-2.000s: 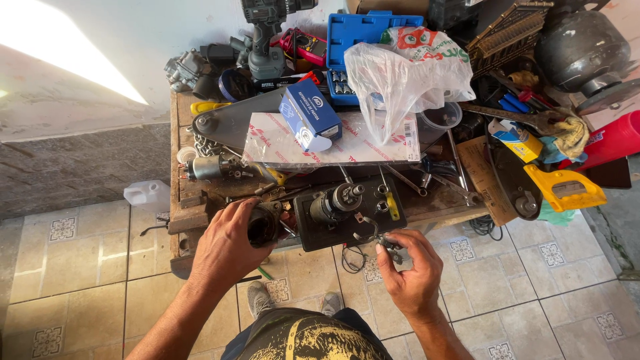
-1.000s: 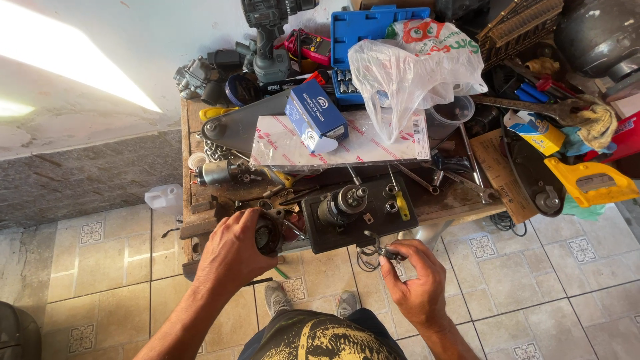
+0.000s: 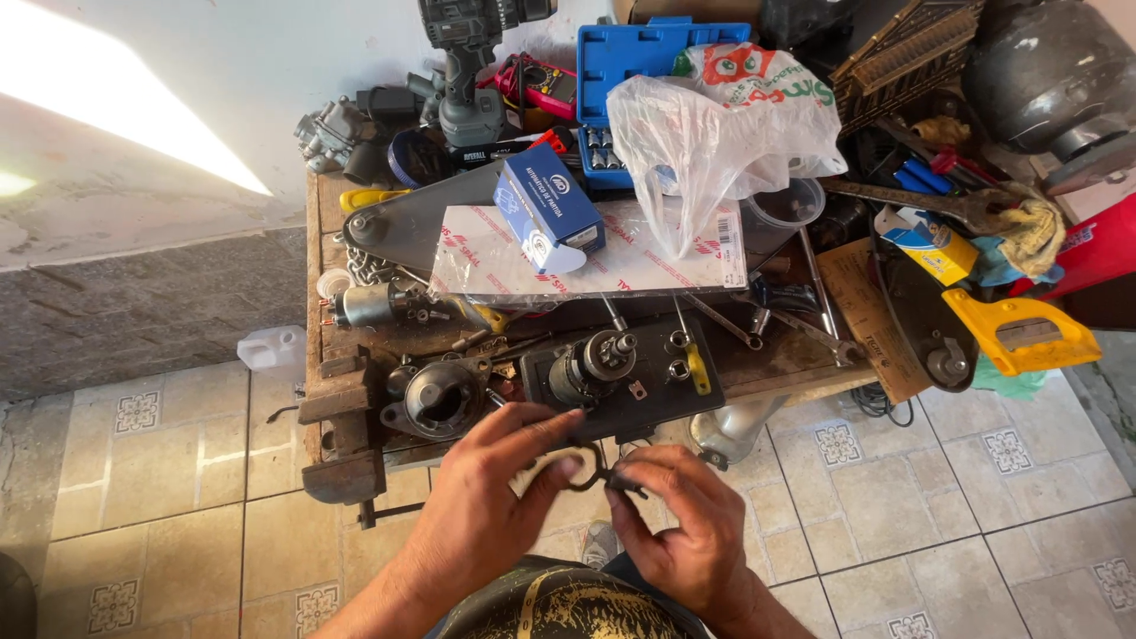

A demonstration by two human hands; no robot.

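Note:
My right hand [image 3: 679, 510] pinches a dark forked lever [image 3: 587, 468], whose curved prongs point left. My left hand [image 3: 510, 475] is at the prongs with thumb and fingers apart; whether it grips them cannot be told. Just beyond the hands, a starter motor's armature with its drive gear [image 3: 596, 364] stands on a black plastic case [image 3: 657, 399]. A metal starter nose housing [image 3: 441, 401] lies at the bench's near edge, left of the case. Small sockets [image 3: 679, 369] and a yellow-handled screwdriver [image 3: 699, 368] rest on the case.
A bench vise [image 3: 342, 426] is on the bench's left end, with a solenoid [image 3: 373, 304] behind it. Farther back are a blue box [image 3: 550, 209], a plastic bag [image 3: 723, 133], a blue socket case [image 3: 661, 35] and a cordless drill [image 3: 461, 80]. Wrenches [image 3: 723, 319] and a yellow saw handle [image 3: 1021, 333] lie right.
My left hand has let go of the housing, which now lies on the bench, and has moved right to the forked lever. My right hand has brought the lever left, toward it.

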